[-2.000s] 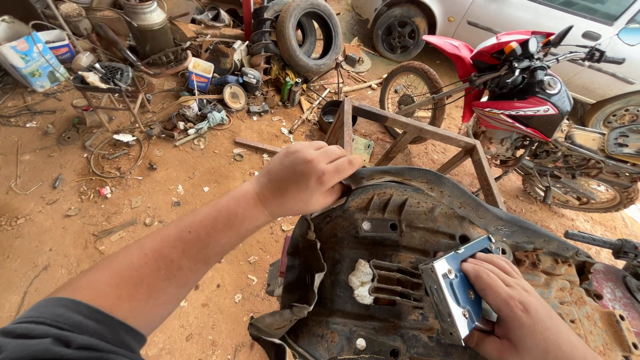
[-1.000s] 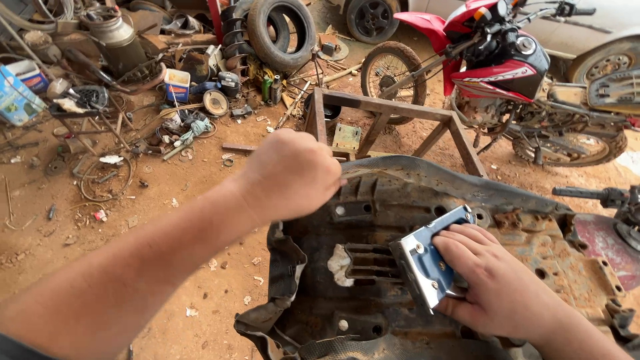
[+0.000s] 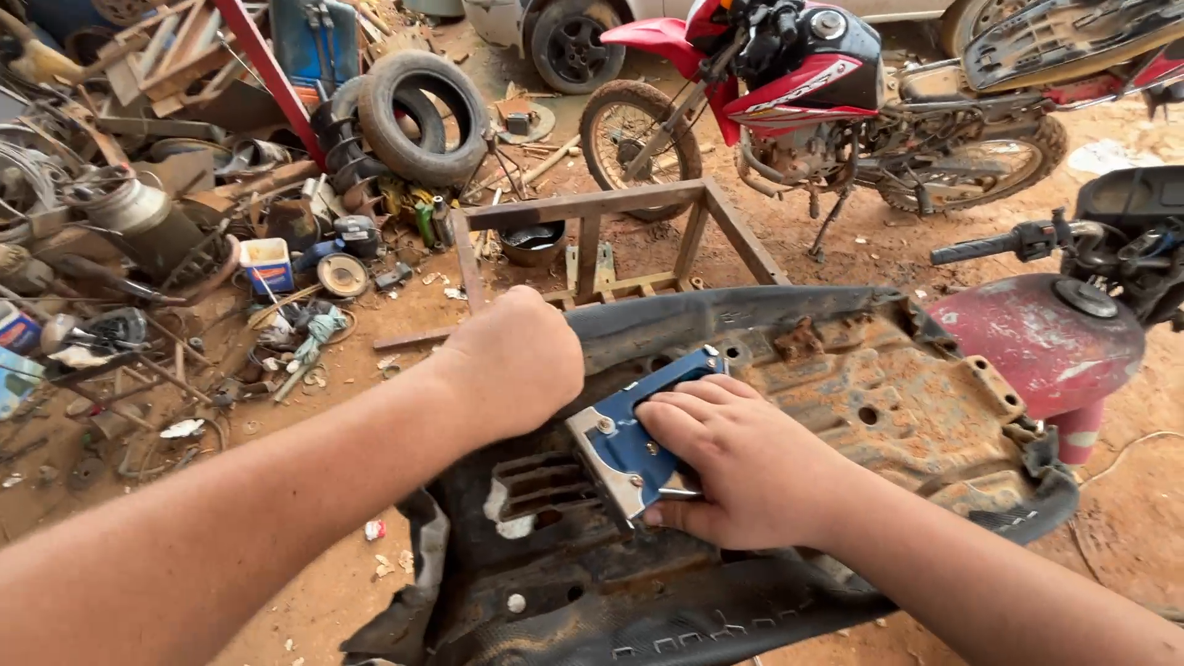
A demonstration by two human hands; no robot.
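Observation:
An upturned motorcycle seat [image 3: 869, 407] shows its rusty, dirt-stained base, with a black cover [image 3: 740, 301] folded over its edges. Staples run along the near edge of the cover, and its left end hangs loose. My right hand [image 3: 749, 462] is wrapped around a blue and silver staple gun [image 3: 638, 435], held over the middle of the base. At the far left edge of the seat is my left hand [image 3: 509, 365], fingers curled into a fist over the cover's rim; its fingertips and whatever they may hold are hidden.
Behind the seat stands a rusty metal frame [image 3: 592, 205], with a red motorcycle [image 3: 805, 92] beyond. At right are another motorcycle's scratched red tank [image 3: 1041, 338] and handlebar [image 3: 980, 248]. Used tyres [image 3: 421, 116], a paint bucket [image 3: 266, 264] and scrap lie at left on the dirt.
My left hand has shifted from its earlier grip at the cover's far edge, where its fingers showed over the rim. The staple gun stays in my right hand. The view has turned somewhat right.

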